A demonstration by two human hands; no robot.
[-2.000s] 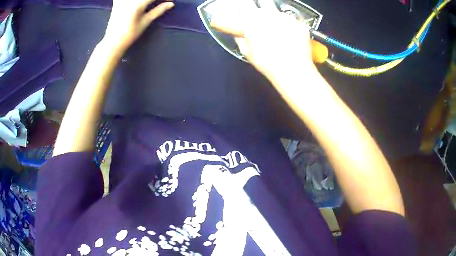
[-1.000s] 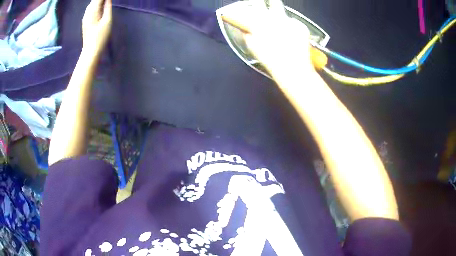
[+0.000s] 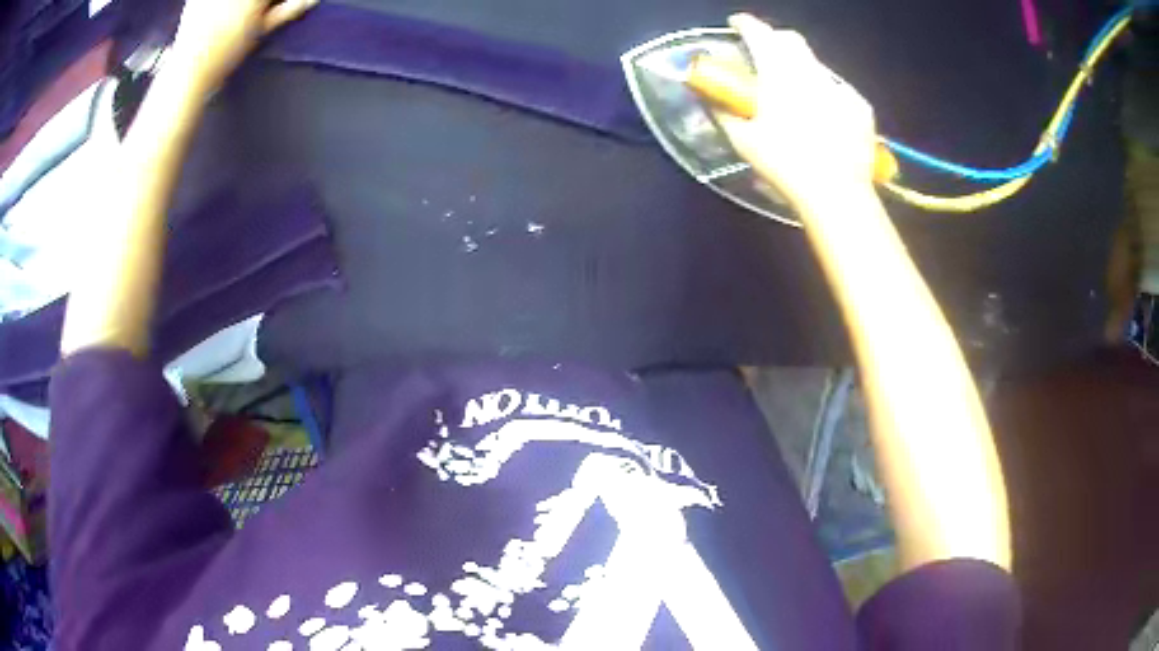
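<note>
A long dark purple fabric strip (image 3: 458, 66) lies across the upper part of the dark pressing table. The steam iron (image 3: 686, 115), with a pale-edged pointed plate and orange handle, stands at the strip's right end, its tip pointing up and left. My right hand (image 3: 803, 121) is closed around the iron's handle. My left hand (image 3: 235, 28) is at the top edge by the strip's left end, partly cut off by the frame; its fingers reach right, and whether they grip the strip cannot be told.
Dark purple pieces (image 3: 248, 261) and light pale-blue pieces (image 3: 64, 172) lie at the left. A blue hose and yellow cable (image 3: 991, 185) run from the iron to the upper right. A pink ribbon (image 3: 1031, 20) lies at upper right. A blue crate (image 3: 267, 481) is below the table.
The iron and my right hand have moved right and down in the view. My left hand now sits further left and higher. More of the purple strip shows between my hands.
</note>
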